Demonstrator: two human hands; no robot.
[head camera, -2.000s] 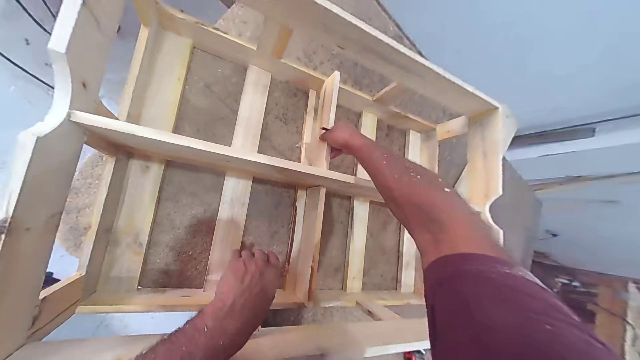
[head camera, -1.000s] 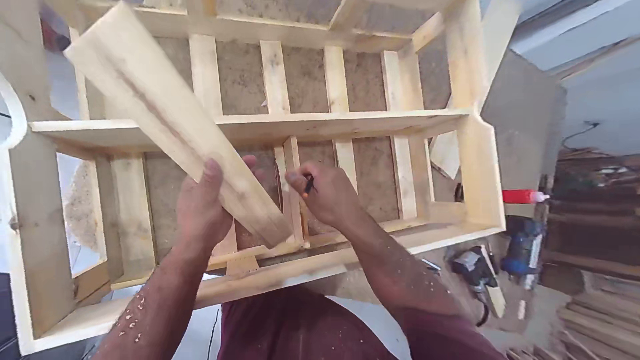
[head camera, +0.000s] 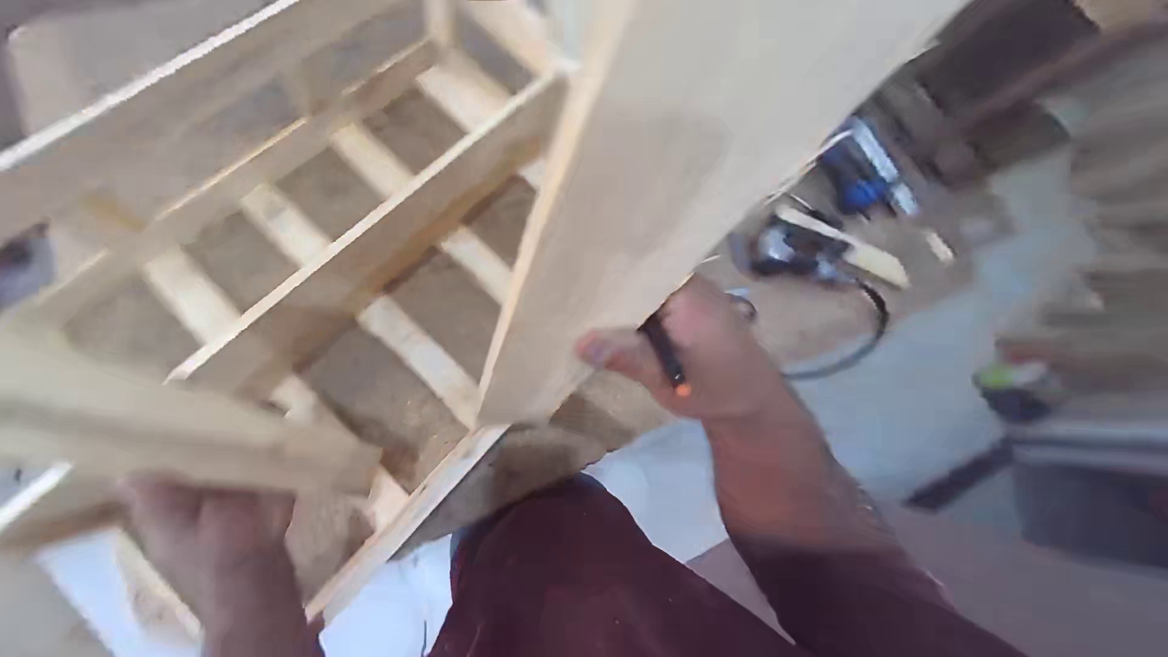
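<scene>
My left hand (head camera: 214, 520) is at the lower left, shut on a short wooden board (head camera: 182, 420) that slants across the near left part of the slatted wooden frame (head camera: 365, 246). On the other side, my right hand (head camera: 693, 356) grips the edge of a wide wooden end panel (head camera: 675, 173), its thumb on the face of the panel. A dark, slender tool with an orange end (head camera: 671, 356), perhaps a pencil, is also held in that hand. The picture is blurred, and the fingers behind the panel are hidden.
On the floor beyond the panel lie a blue power tool (head camera: 862, 173), another corded power tool (head camera: 789, 246) and a wood offcut (head camera: 849, 246). Stacked boards (head camera: 1122, 228) stand at the right, above a dark grey box (head camera: 1090, 506).
My right hand has moved from the near middle of the frame to the end panel. My left hand still holds the board, now lower over the frame. The view has swung strongly.
</scene>
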